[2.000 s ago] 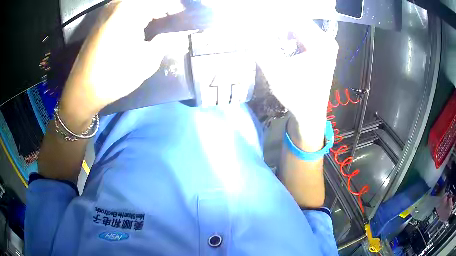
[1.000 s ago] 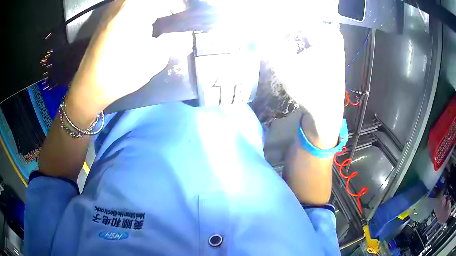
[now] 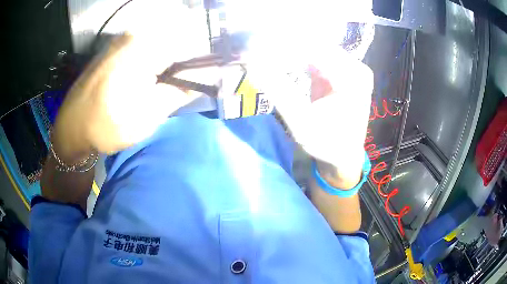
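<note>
Strong glare washes out the work area. My left hand (image 3: 125, 94), with a silvery bracelet, is blurred at the left. Dark brown-black cables (image 3: 192, 64) lie across its palm side and spread into two strands towards the machine; the hand appears closed on them, but its fingertips are lost in glare. My right hand (image 3: 328, 111), with a blue wristband, is right of the machine; its fingers and anything in them are washed out, with a pinkish patch by them. The bench machine's front shows a yellow arrow label (image 3: 249, 99) between the hands.
A red coiled hose (image 3: 383, 183) hangs at the right beside a metal frame. A light-blue basket (image 3: 41, 125) with dark contents is at the left. A red basket (image 3: 493, 147) and a blue bin (image 3: 445, 230) are at the far right. Crinkled clear plastic (image 3: 356, 39) shows at upper right.
My left hand has moved slightly left and down, and the dark bundle now shows as separated strands lower down. My right hand has moved left and slightly down. The label's yellow arrow now shows.
</note>
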